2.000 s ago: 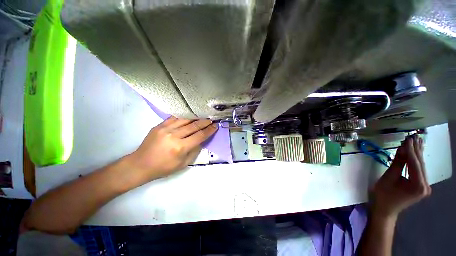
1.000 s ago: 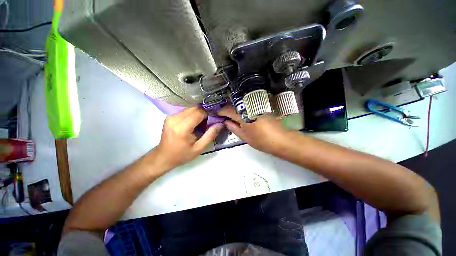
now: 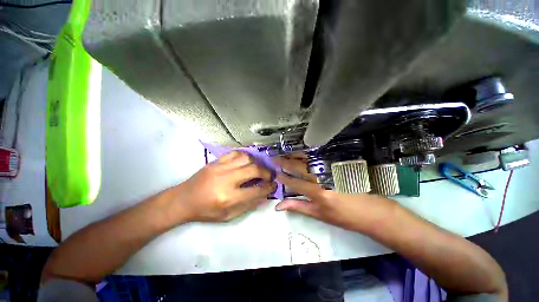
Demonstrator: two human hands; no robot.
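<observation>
A lilac fabric strip [image 3: 263, 158] lies at the needle area under the large grey-white sewing machine head [image 3: 236, 59]. My left hand [image 3: 227, 186] is on the strip from the left, its fingers bent and pinching the cloth. My right hand [image 3: 307, 191] comes in from the right, its fingertips at the strip's right edge and its thumb spread apart below. Whether the right fingers grip the cloth is hard to tell. The needle tip and presser foot are mostly hidden by the head and fingers.
The lime-green lamp [image 3: 74, 124] hangs at the left. Ribbed tension knobs [image 3: 350, 177] and a green plate [image 3: 409, 180] are right of the needle. Blue snips [image 3: 464, 179] and a pale part with a red cord [image 3: 514, 158] lie on the white table [image 3: 236, 242]. Lilac panels [image 3: 414, 286] hang below.
Two seconds ago my right hand was at the far right by the snips; it is now at the needle area. Since one second ago, the view has shifted and my right thumb has spread away.
</observation>
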